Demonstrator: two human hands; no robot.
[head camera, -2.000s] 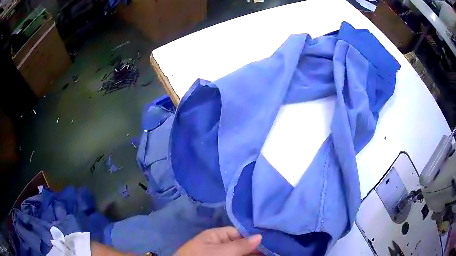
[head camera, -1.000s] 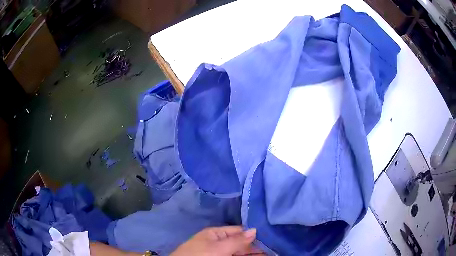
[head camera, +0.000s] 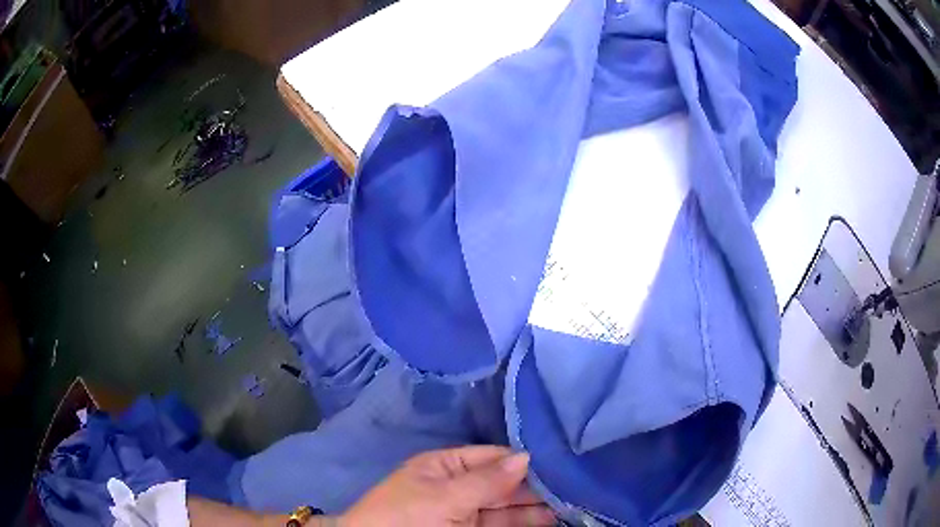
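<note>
A mid-blue garment (head camera: 515, 196) lies spread on the white table, with two open leg tubes facing me and a darker blue band at the far end. The left tube opening hangs past the table edge; the right one is nearer me at the bottom. My left hand (head camera: 464, 492) enters from the bottom left and pinches the rim of the nearer opening between thumb and fingers. My right hand is not in view.
The sewing machine's metal bed (head camera: 855, 350) is at the right, with snips (head camera: 868, 443) and small blue scraps on it. The white table (head camera: 412, 62) has a wooden edge. Blue garments (head camera: 320, 288) hang beyond that edge. A box of blue cloth (head camera: 134, 453) stands lower left.
The garment, table and machine bed sit higher in the view than a second ago. The nearer opening gapes wider. My left hand keeps its pinch on the rim.
</note>
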